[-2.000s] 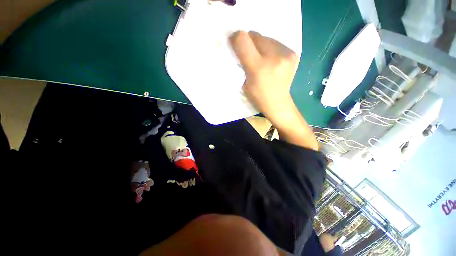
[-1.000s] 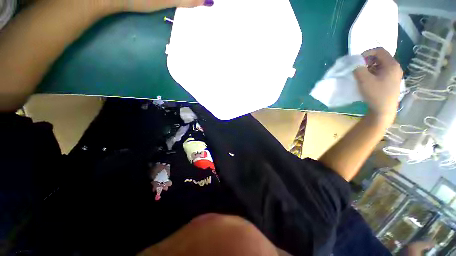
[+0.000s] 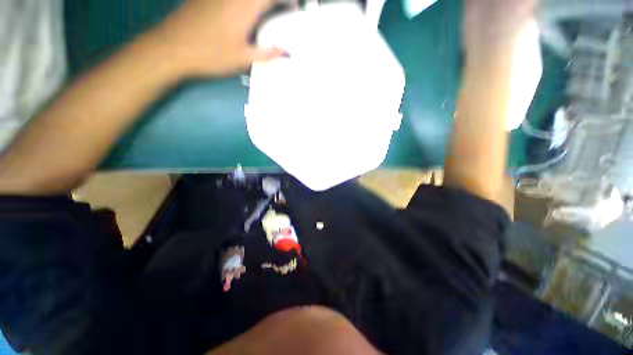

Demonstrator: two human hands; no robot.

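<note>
A bright white hexagonal panel (image 3: pixel 326 104), overexposed to blank white, lies in front of me on the dark green bench top (image 3: pixel 187 125). Small tabs stick out at its left and right edges. My left hand (image 3: pixel 232 41) holds its upper left edge, thumb on the face and the other fingers partly hidden at the rim. My right hand (image 3: pixel 496 17) is raised at the top edge of the picture, blurred and partly cut off, right of the panel; whether it holds anything cannot be told. A white piece (image 3: pixel 418 5) shows between them at the top edge.
A second white hexagonal panel (image 3: pixel 526 80) lies at the right, partly hidden behind my right forearm. A white cord with a small lump (image 3: pixel 559 128) is beside it. White cables and a pale frame are farther right. Pale crumpled material (image 3: pixel 28 62) is at the far left.
My right hand has moved up from beside the right panel; the crumpled white cloth no longer shows clearly in it. My left hand reaches farther over the front panel, which sits slightly lower in view.
</note>
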